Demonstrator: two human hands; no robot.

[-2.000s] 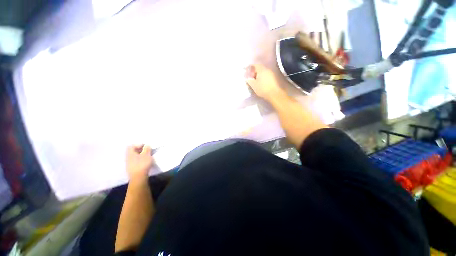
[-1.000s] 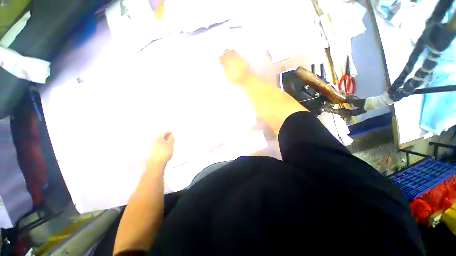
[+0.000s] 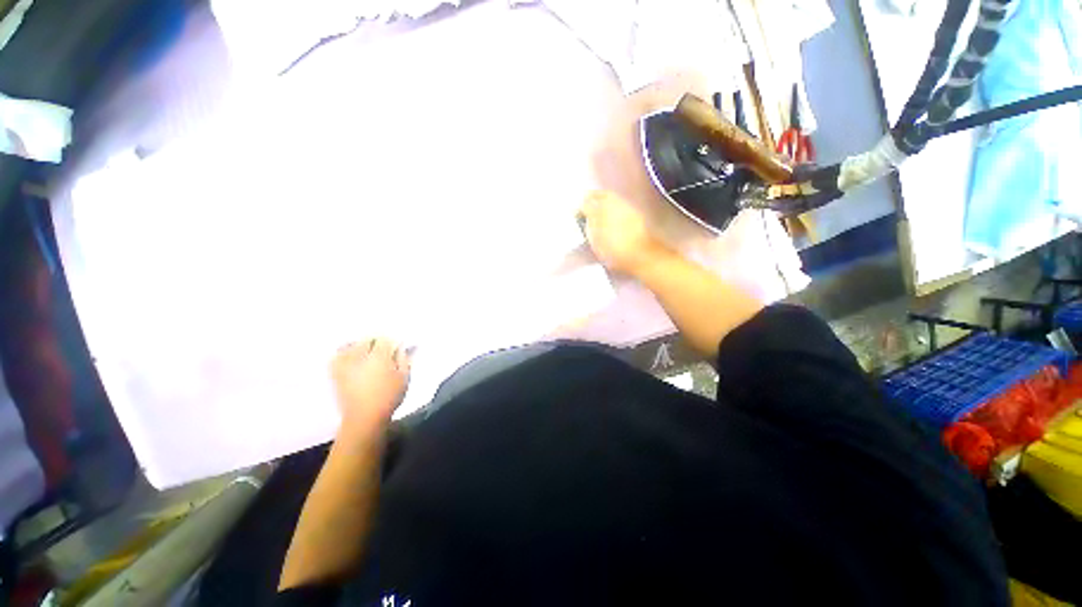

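Observation:
A broad white cloth panel (image 3: pixel 356 202) lies flat over the middle of the table, so bright that its edges are partly lost. My left hand (image 3: pixel 370 377) rests with bent fingers on the white cloth near the table's front edge. My right hand (image 3: pixel 612 231) rests at the panel's right side, fingers curled down at the cloth. Glare hides whether either hand pinches the cloth. A white strip (image 3: pixel 575 296) lies near the front edge, below my right hand.
A steam iron (image 3: pixel 700 163) with a wooden handle stands right of my right hand, its taped hose (image 3: pixel 872 164) rising rightward. Red-handled scissors (image 3: pixel 795 145) lie beyond it. White pieces (image 3: pixel 676 42) lie at the far side. A blue basket (image 3: pixel 973 374) stands lower right.
Since one second ago, my right hand has come back from farther up the panel to its right side near the iron. My left hand has moved slightly toward the front edge. The view has shifted.

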